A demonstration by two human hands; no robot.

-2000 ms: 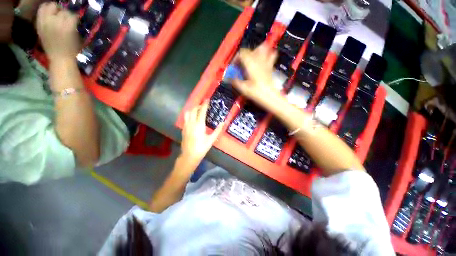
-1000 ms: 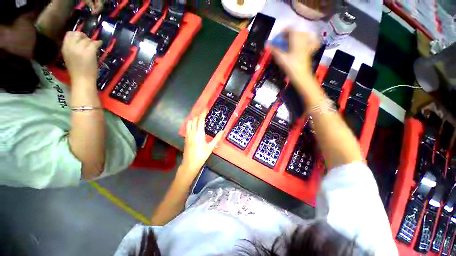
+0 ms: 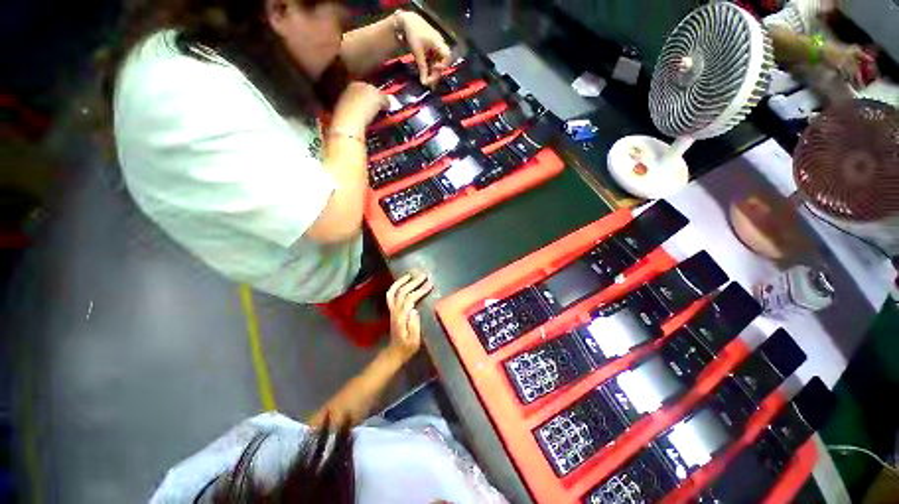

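Observation:
A red foam tray [image 3: 527, 448] lies on the bench at the lower right. It holds two rows of open black flip phones, keypads towards me. One near-row flip phone [image 3: 542, 372] shows white-marked keys and a glossy screen with glare. My left hand [image 3: 407, 303] rests at the bench edge, left of the tray and apart from it, fingers spread, holding nothing. My right hand is out of the picture. No wiping piece shows in a hand of mine.
A person in a light green shirt [image 3: 227, 157] works over another red tray [image 3: 473, 212] at upper left. A white fan [image 3: 712, 69], a reddish fan [image 3: 853, 162], a bottle [image 3: 803, 288] and a pinkish rounded object [image 3: 757, 224] stand behind the tray. A blue-and-white item [image 3: 582, 129] lies farther back.
The view has swung left, so both fans now show. My left hand has left the tray's edge for the bench edge. My right hand, earlier over the tray with a blue piece, has left the picture.

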